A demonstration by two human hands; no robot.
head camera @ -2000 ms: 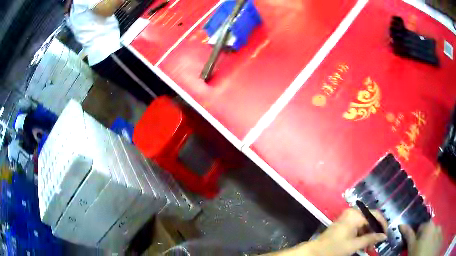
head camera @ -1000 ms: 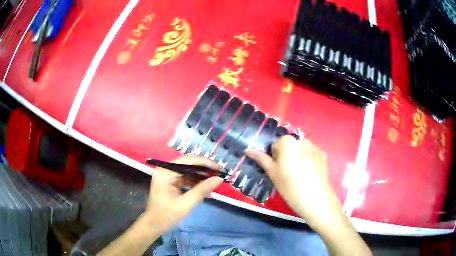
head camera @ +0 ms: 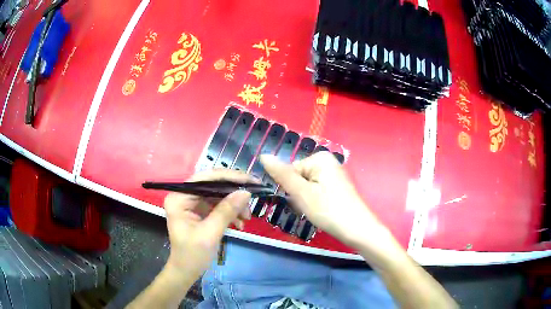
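Note:
A row of long black housing strips (head camera: 241, 140) lies side by side on the red bench (head camera: 163, 130), with a clear shiny edge around it. My left hand (head camera: 208, 211) holds black tweezers (head camera: 181, 187) like a pen, with the tip over the middle of the row. My right hand (head camera: 320, 190) rests on the right part of the row, thumb and fingertips near the tweezer tip. Whether the right fingers pinch a small part cannot be told. The hands hide part of the strips.
A stack of black housings (head camera: 380, 54) with silvery marks stands at the back. More black parts (head camera: 513, 60) are at the far right. A dark rod (head camera: 35, 78) lies on a blue block (head camera: 54, 45) at left. A red stool (head camera: 36, 199) and pale stacked boxes (head camera: 48, 268) are below.
The view has swung from the left bench end to the row. Since a second ago, the right thumb has moved left towards the tweezer tip. The tweezers lie flatter.

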